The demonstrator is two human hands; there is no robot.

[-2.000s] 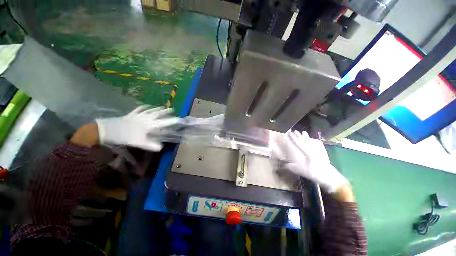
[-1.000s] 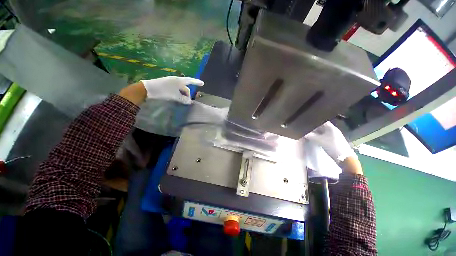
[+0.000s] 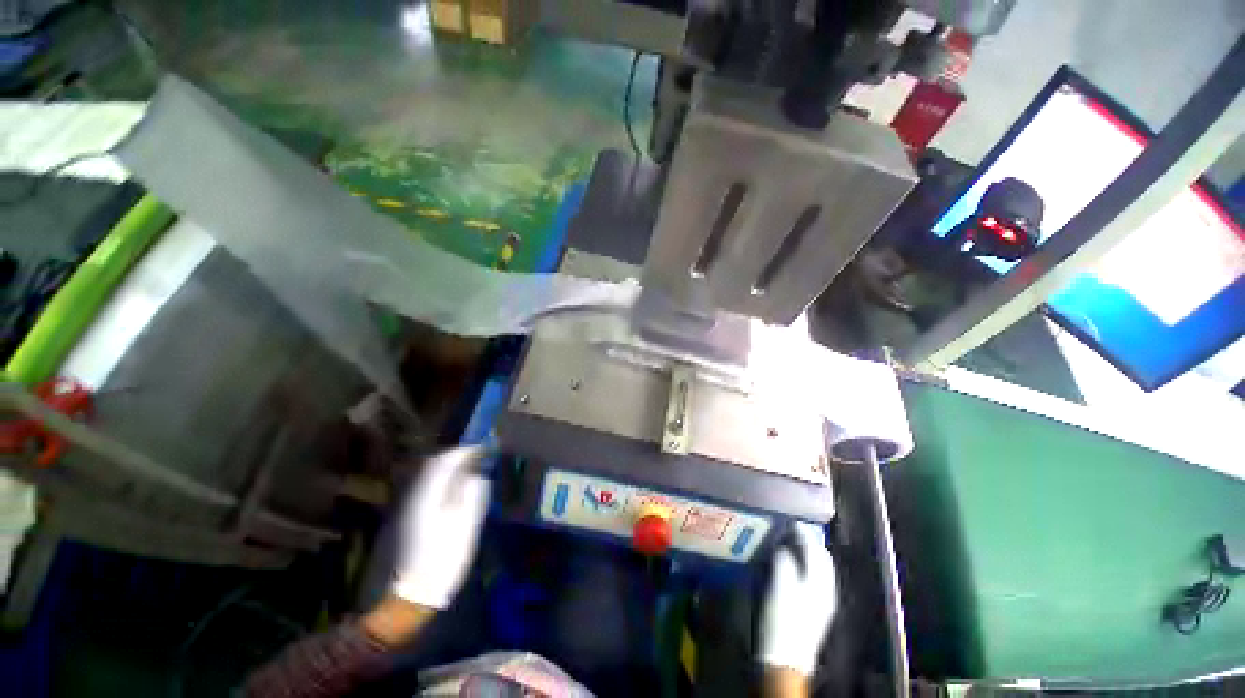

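Note:
My left hand [image 3: 444, 529], in a white glove, is at the front left corner of the machine base. My right hand [image 3: 797, 600], also gloved, is at the front right corner. Both are slightly blurred and their fingertips are partly hidden. The grey ultrasonic horn [image 3: 765, 205] stands over the fixture on the silver base plate [image 3: 601, 396]. Translucent protective film [image 3: 451, 293] runs from the left under the horn. The small clamp bar [image 3: 677, 409] lies in front of the fixture. What sits in the fixture is hard to tell.
The red-orange emergency stop [image 3: 653, 530] is on the control panel [image 3: 574, 499]. A white film roll [image 3: 870, 409] sits on a metal rod at right. The green conveyor [image 3: 1065, 532] carries a black adapter with cord [image 3: 1201, 600]. A scanner [image 3: 1010, 218] with red lights stands by the monitor [image 3: 1161, 300].
Both hands have left the film beside the horn and come down to the front corners of the base. The film roll at right is now uncovered.

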